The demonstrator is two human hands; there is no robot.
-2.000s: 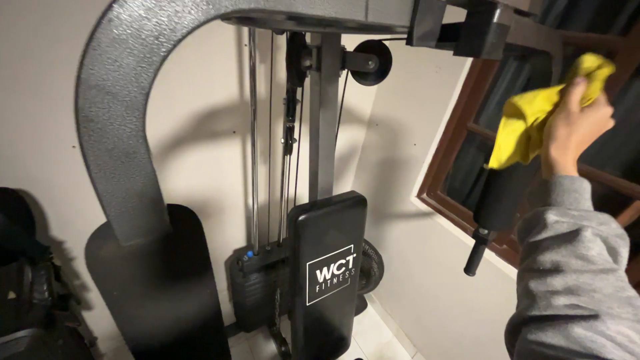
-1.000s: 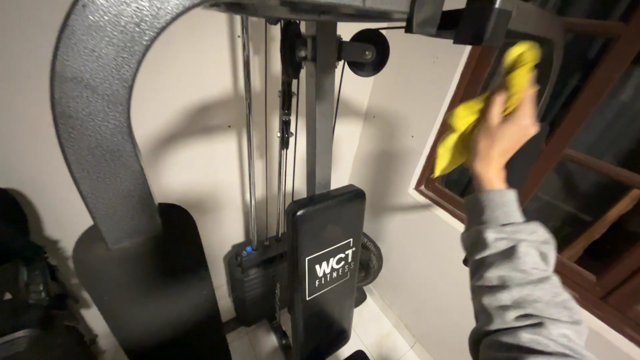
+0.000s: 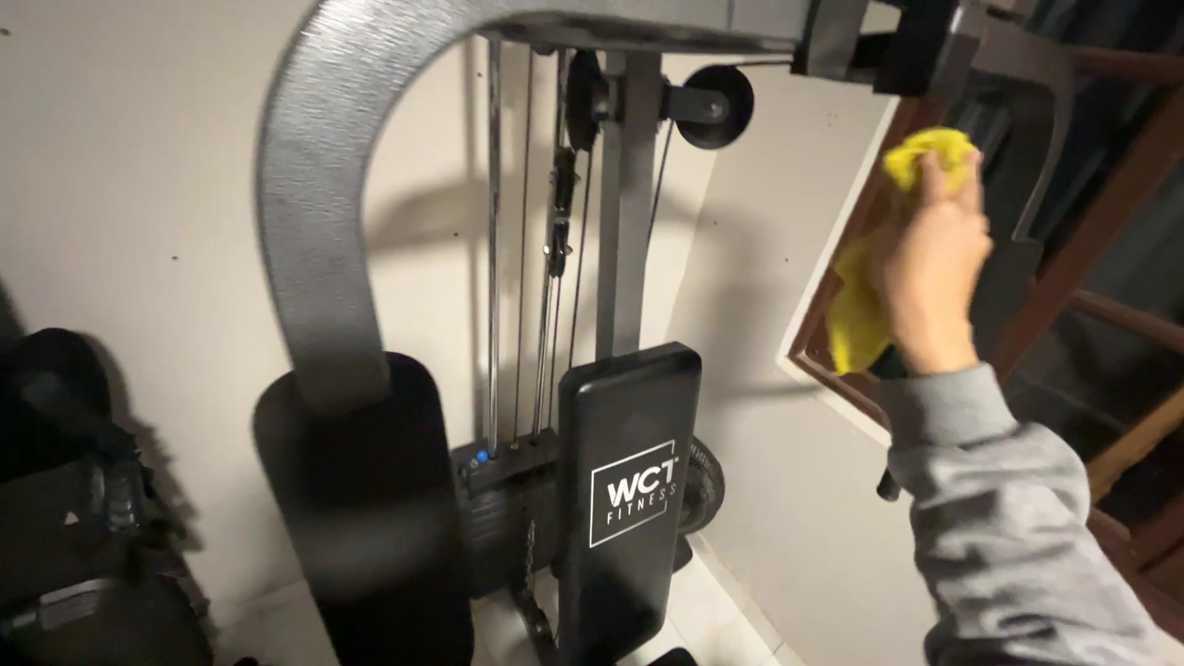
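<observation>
My right hand (image 3: 939, 268), in a grey sleeve, is closed around a yellow cloth (image 3: 860, 305) at the right of the view. Part of the cloth bunches above my fingers and the rest hangs down on the left side of the hand. The hand is in front of the right curved metal arm (image 3: 1045, 139) of a multi-gym; whether the cloth touches it I cannot tell. The left curved arm (image 3: 310, 203) arches down to a black pad (image 3: 370, 518). Between the two arms stands a black backrest (image 3: 629, 499) with white lettering. My left hand is out of view.
Behind the backrest are steel guide rods (image 3: 493, 240), cables, a round black pulley (image 3: 717, 106) and a weight stack (image 3: 509, 527). A brown wooden window frame (image 3: 1064, 250) is at the right. Dark bags or gear (image 3: 83, 518) lie at the lower left. White floor tiles (image 3: 712, 620) show below.
My right hand, with the yellow cloth, has moved left from its place two seconds ago and is lower than a second ago. The cloth has changed shape in its grip.
</observation>
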